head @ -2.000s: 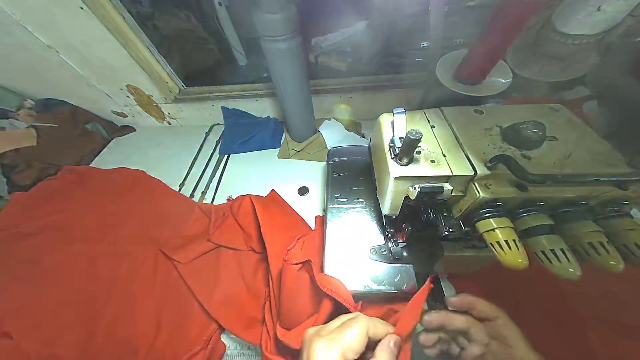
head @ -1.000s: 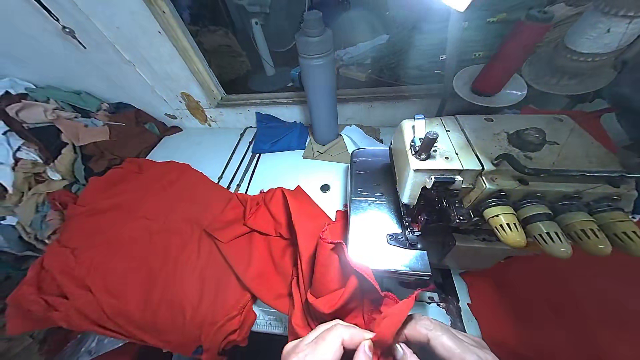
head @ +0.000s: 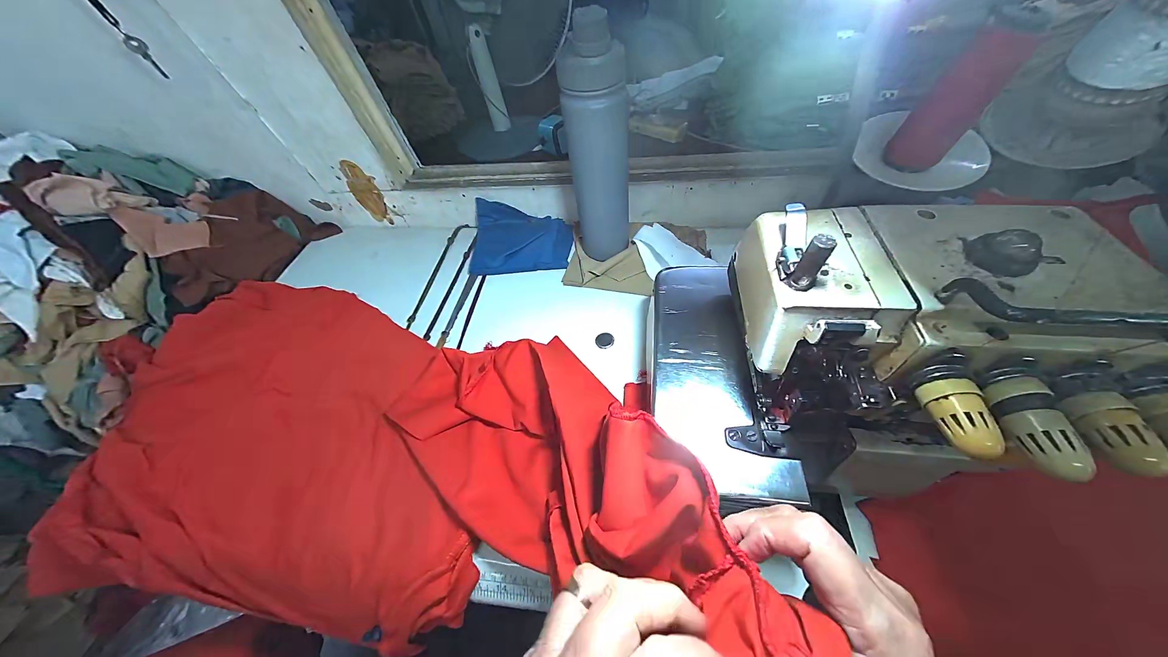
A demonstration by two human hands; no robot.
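A red fabric garment (head: 301, 456) spreads over the left and middle of the table, with an overlocked seam running down its right part. My left hand (head: 625, 616), at the bottom middle, grips the garment's folds beside the seam. To its right, my right hand (head: 826, 570) has thumb and fingers on the cloth at the seam's right side. Both hands are just below the metal plate (head: 703, 392) of an overlock sewing machine (head: 821, 283). The cloth lies left of the presser foot area, not under it.
A grey bottle (head: 598, 146) stands on folded beige cloth near a blue cloth piece (head: 518, 239). Fabric scraps (head: 100, 246) pile at the far left. Yellow tension knobs (head: 963, 418) line the machine's front. More red fabric (head: 1031, 557) lies at right, and a red thread cone (head: 958, 91) stands behind.
The strip of red cloth held up between the hands earlier is lowered, and a long seam now shows between them. The hands are a little farther apart. The view has shifted.
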